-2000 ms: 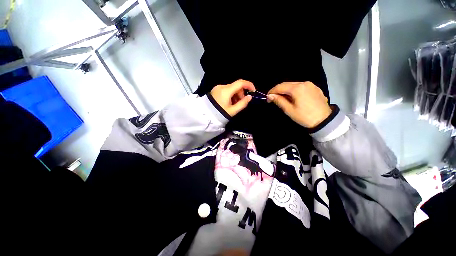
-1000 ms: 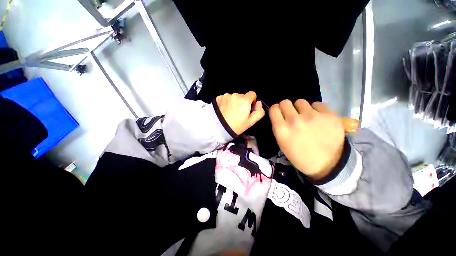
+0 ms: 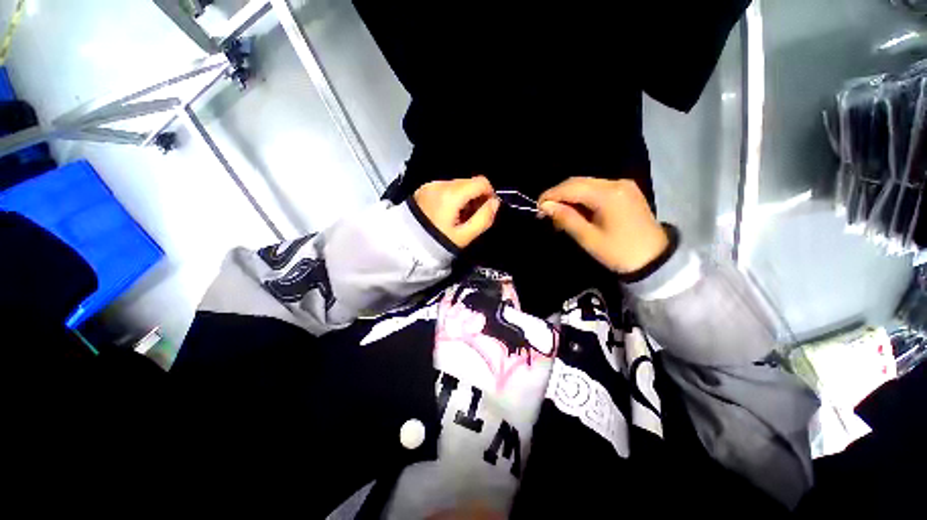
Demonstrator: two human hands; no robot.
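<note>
A matte black garment spreads from the top of the view down past the hands to the lap. My left hand pinches one end of a thin, pale, shiny loop, perhaps thread or cord. My right hand pinches the other end between thumb and fingers. The loop is stretched between the fingertips in front of the black cloth. No tool handle shows; the inside of the right palm is hidden.
Silver-grey rack tubes with dark casters stand on the left, and an upright tube on the right. A flat blue thing lies on the floor at left. A clear-bagged bundle hangs at far right.
One second ago my right hand was back-up with a yellow-orange handle end showing; it has since turned and moved up, and the handle is out of sight. The loop now shows wider between the fingertips.
</note>
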